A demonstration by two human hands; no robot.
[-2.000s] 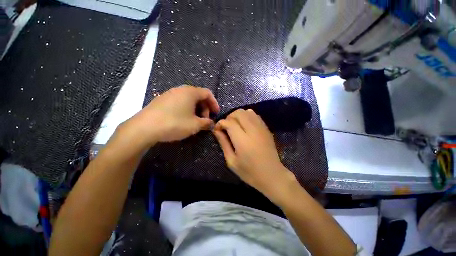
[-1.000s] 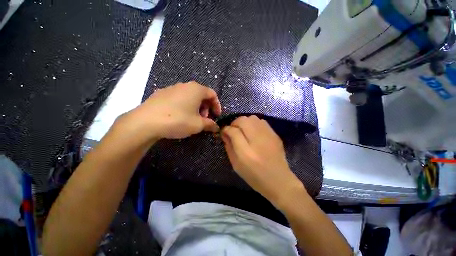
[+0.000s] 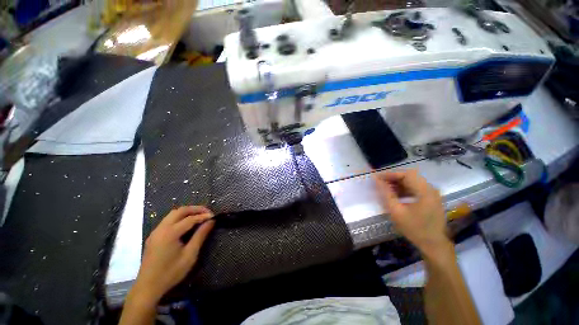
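Note:
A dark speckled garment panel (image 3: pixel 266 247) lies on the table, its upper part under the left end of the white sewing machine (image 3: pixel 393 82). A black strip of cloth or an opening edge (image 3: pixel 254 214) runs across it. My left hand (image 3: pixel 174 244) pinches the left end of this black edge between thumb and fingers. My right hand (image 3: pixel 416 206) is off the panel, over the white table to its right, with thumb and fingers close together. It is slightly blurred, and I cannot tell if it holds something small.
A black phone (image 3: pixel 376 138) lies on the machine bed. Right of it are small metal tools (image 3: pixel 444 148), green and yellow loops (image 3: pixel 506 162) and an orange stick (image 3: pixel 501 130). More speckled cloth (image 3: pixel 51 216) and a white pattern piece (image 3: pixel 98 120) lie at the left.
The view has tilted up to show the whole machine. My right hand has left the black edge and moved right, off the panel. My left hand stays at the edge.

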